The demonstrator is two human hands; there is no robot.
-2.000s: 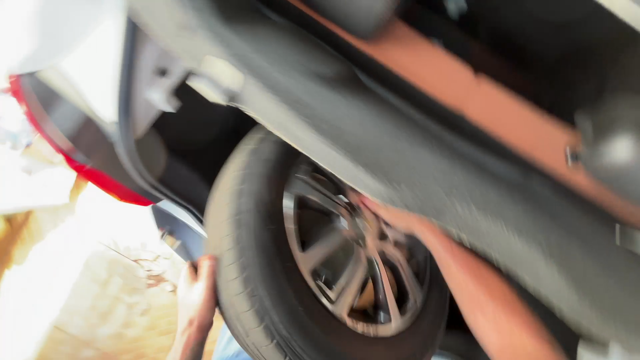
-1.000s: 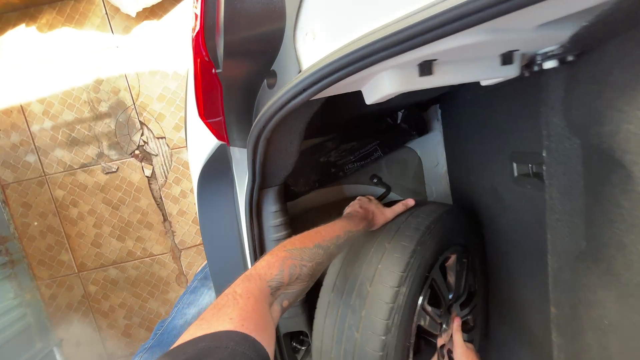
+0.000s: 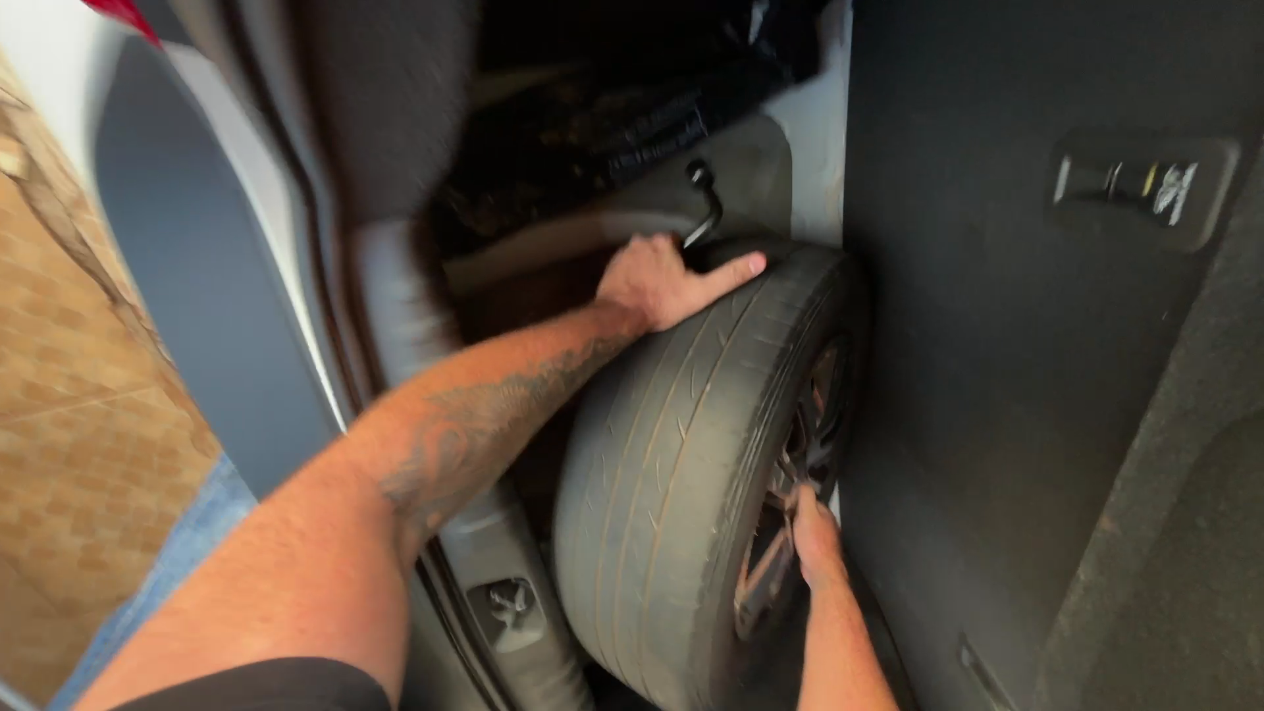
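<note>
A car wheel, a worn black tire (image 3: 671, 444) on a spoked alloy rim (image 3: 770, 538), stands tilted inside the open luggage area of a car. My left hand (image 3: 667, 281) grips the top of the tread, its thumb stretched across the rubber and its other fingers partly hidden over the far edge. Lower down on the other side, my right hand (image 3: 818, 533) holds the rim at the spokes near the hub; its fingertips are mostly hidden.
Close to the right of the wheel is a dark panel (image 3: 978, 395) with a recessed latch (image 3: 1141, 193). Past the tire's top, a black hooked metal rod (image 3: 706, 202) sticks up near a black plastic bag-like item (image 3: 662, 128). A metal striker (image 3: 511, 602) sits in the sill at lower left.
Two seconds ago my left hand was low on the tread; one second ago it was on the tire's top, as now. My right hand stays at the rim. The view has swung and moved closer.
</note>
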